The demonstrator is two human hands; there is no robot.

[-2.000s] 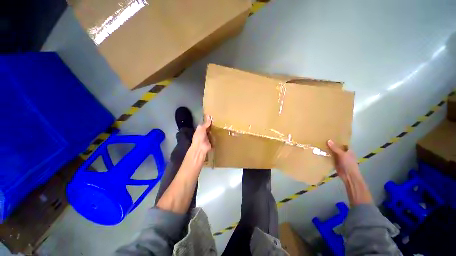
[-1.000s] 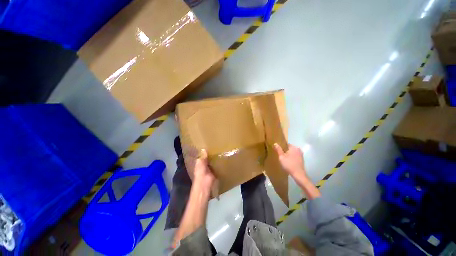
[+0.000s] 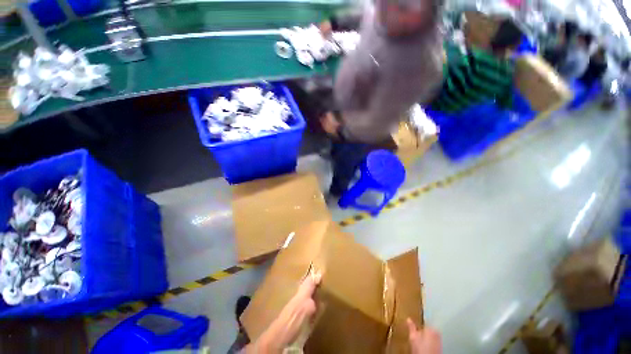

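Note:
A brown cardboard carton (image 3: 349,280) with clear tape is held in front of me at the bottom centre; a flap stands out on its right side. My left hand (image 3: 301,308) is closed on the carton's near left part. My right hand (image 3: 423,339) is at the flap on the right, cut off by the bottom edge, with its fingers on the cardboard. The inside of the carton cannot be seen.
Another carton (image 3: 273,214) lies on the floor beyond. Blue bins hold white parts (image 3: 249,114) and discs with dark leads (image 3: 45,238). Blue stools (image 3: 380,173) stand nearby. A green conveyor (image 3: 207,59) crosses the back. A person (image 3: 387,69) stands beside it; others are farther right.
The view has lifted towards the conveyor, bins and people. The held carton has turned and sits lower in view. Both hands stay on it.

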